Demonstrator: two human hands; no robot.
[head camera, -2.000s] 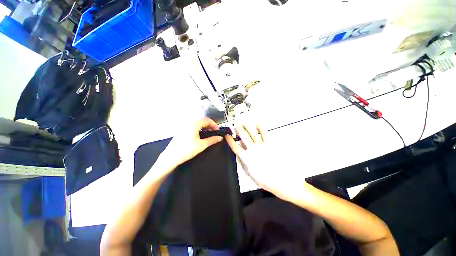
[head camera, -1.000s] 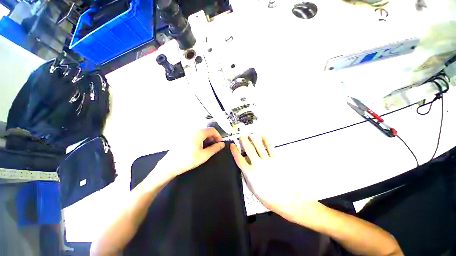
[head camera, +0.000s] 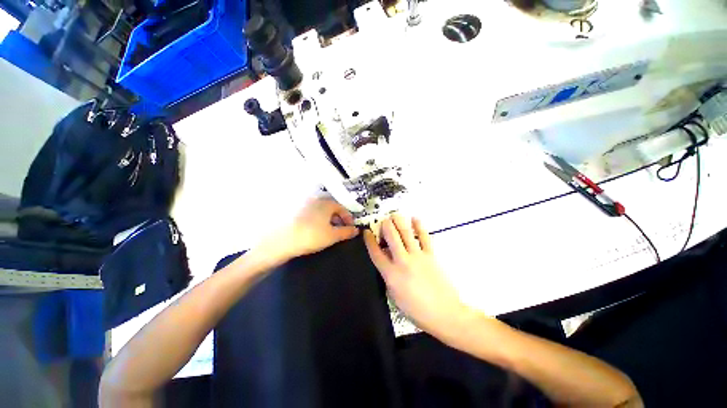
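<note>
A large plain black panel (head camera: 307, 327) lies from the needle area down over the table's front edge. My left hand (head camera: 323, 227) pinches its top edge between thumb and fingers. My right hand (head camera: 410, 267) lies beside it, fingers spread and fingertips on the panel's top right corner, close to the presser foot area (head camera: 375, 209) of the white sewing machine (head camera: 446, 127). My fingertips partly hide the cloth edge and the needle.
A black piece with a small pale label (head camera: 146, 267) and a black heap with zip pulls (head camera: 104, 179) are at left. A blue crate (head camera: 187, 60) stands behind. Red and black snips (head camera: 586, 186) and a black cord (head camera: 510, 217) lie at right.
The dark strip seen between my hands two seconds ago no longer shows. The panel lies farther up under my hands. My left forearm has swung outward to the left.
</note>
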